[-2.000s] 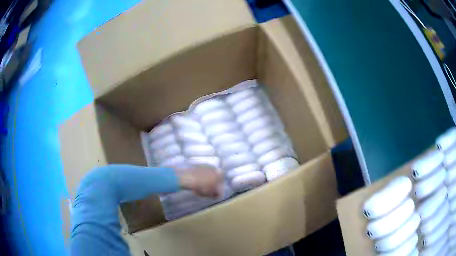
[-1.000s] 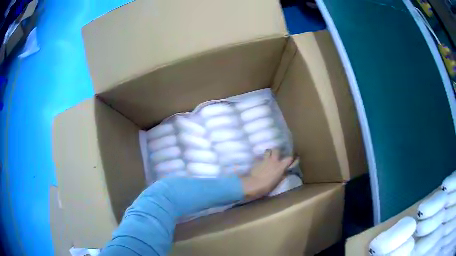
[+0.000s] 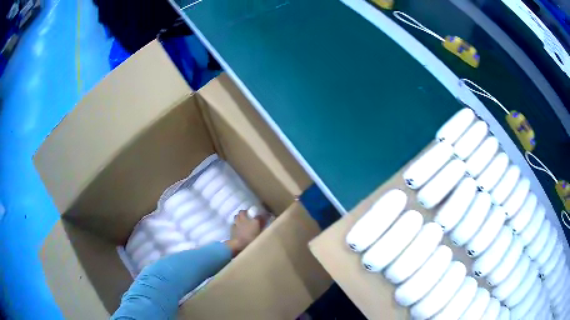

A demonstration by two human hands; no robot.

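Observation:
My left hand (image 3: 245,230), in a light blue sleeve, reaches into an open brown carton (image 3: 144,150) at the lower left. It is over the white shells (image 3: 190,209) near the carton's right front corner. Its fingertips touch or lie beside a white shell; blur hides whether they grip it. The shells lie in close rows in thin whitish film. More glossy white shells (image 3: 377,220) stand in slanting rows on a brown cardboard sheet (image 3: 337,250) at the right. My right hand is not in view.
A dark green worktop (image 3: 325,94) with a pale metal edge runs between the carton and the line. Several yellow components (image 3: 461,51) with white wire loops lie beyond it. Blue floor (image 3: 37,112) shows at the left. Dark cloth-like shapes (image 3: 140,22) are behind the carton.
The view has swung right, so the carton appears lower left and more shell rows show. My left hand stays near the carton's right front corner, its fingers now drawn closer together.

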